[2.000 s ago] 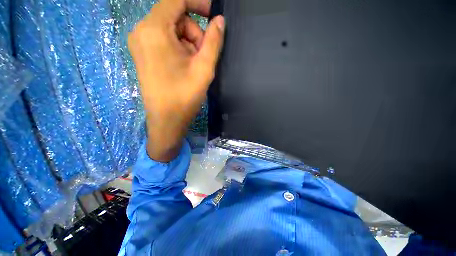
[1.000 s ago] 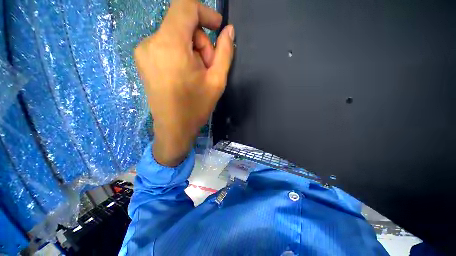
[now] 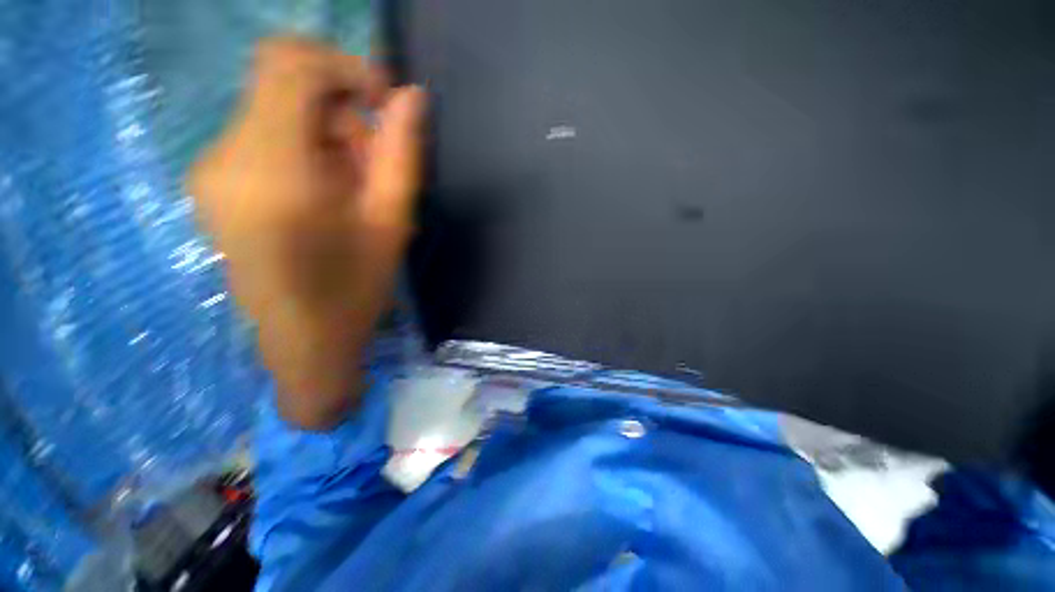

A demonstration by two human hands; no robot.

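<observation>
A large matte black sheet point(image 3: 740, 197) lines the metal cover and fills the right and centre of the view. The cover's perforated edge point(image 3: 521, 360) runs along the side nearest my body. My left hand point(image 3: 312, 197) is blurred; its thumb and fingers are pinched on the tray's left edge. My right hand is not visible; only a dark shape and a blue sleeve point(image 3: 983, 520) show at the lower right.
Blue-filmed panels in shiny bubble bags point(image 3: 81, 266) stand at the left. A green surface point(image 3: 203, 69) shows behind my left hand. Black and red items point(image 3: 220, 544) lie at the lower left. My blue work coat point(image 3: 602, 497) fills the bottom.
The view has shifted and blurred, so my left hand and the tray's edge now appear further left. My left hand stays at the edge. More blue sleeve shows at the lower right.
</observation>
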